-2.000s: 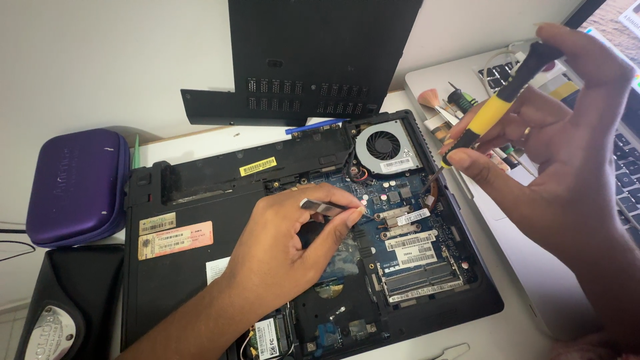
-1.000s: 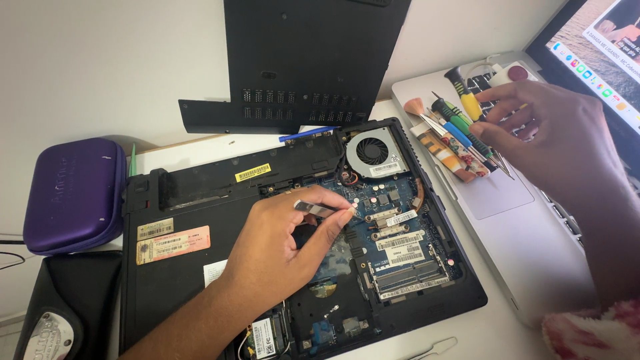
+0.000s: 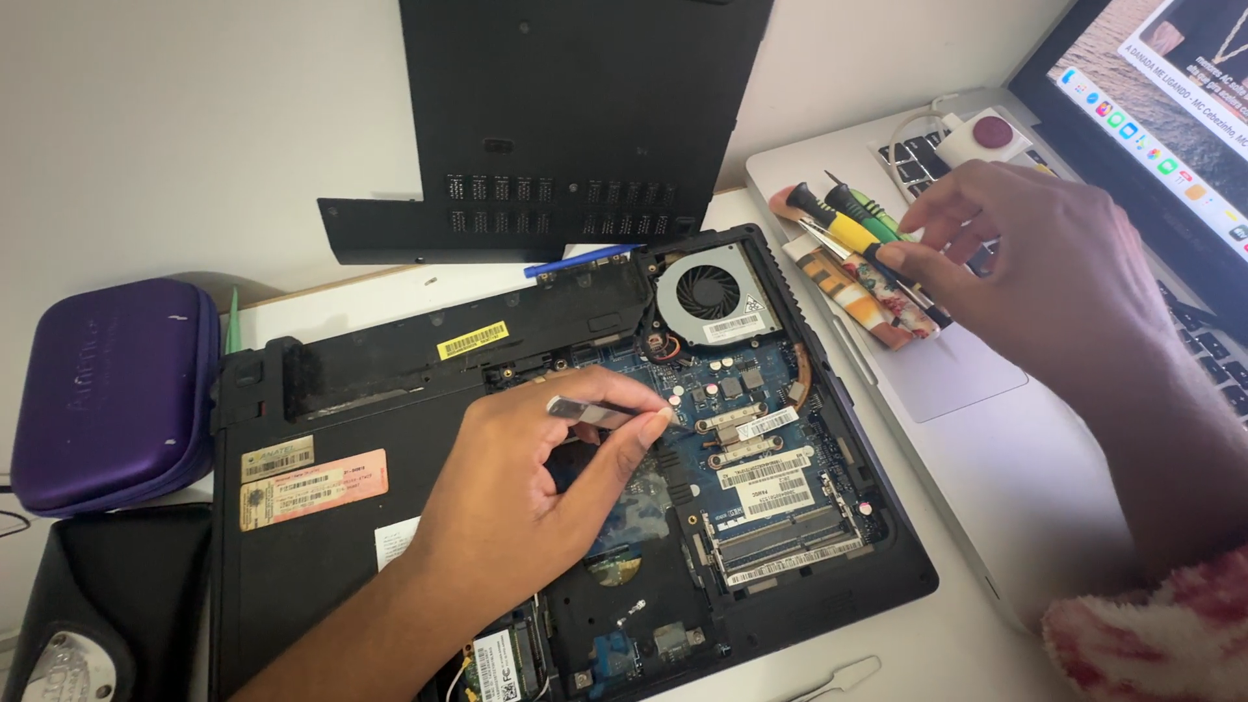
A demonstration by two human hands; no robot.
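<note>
My left hand (image 3: 546,478) is over the opened underside of a black laptop (image 3: 322,536), pinching metal tweezers (image 3: 595,412) whose tip points at the blue motherboard (image 3: 721,390). The silver cooling fan (image 3: 714,294) and its copper heat pipe lie just beyond. My right hand (image 3: 1033,263) hovers at the small tools lying on a silver laptop, thumb and fingers curled near a green-handled screwdriver (image 3: 873,216). The yellow and black screwdriver (image 3: 843,226) lies beside it on a patterned pouch (image 3: 858,302). Whether the right fingertips touch a tool is not plain.
A black bottom cover (image 3: 585,107) leans against the wall behind. A purple zip case (image 3: 122,390) and a black pouch (image 3: 146,585) stand at left. The silver laptop (image 3: 975,468) with lit screen is at right. A blue tool (image 3: 580,261) and a metal piece (image 3: 843,678) lie near the open laptop.
Two seconds ago my right hand held the yellow and black screwdriver upright; that screwdriver now lies among the tools on the silver laptop. My left hand keeps the tweezers over the board.
</note>
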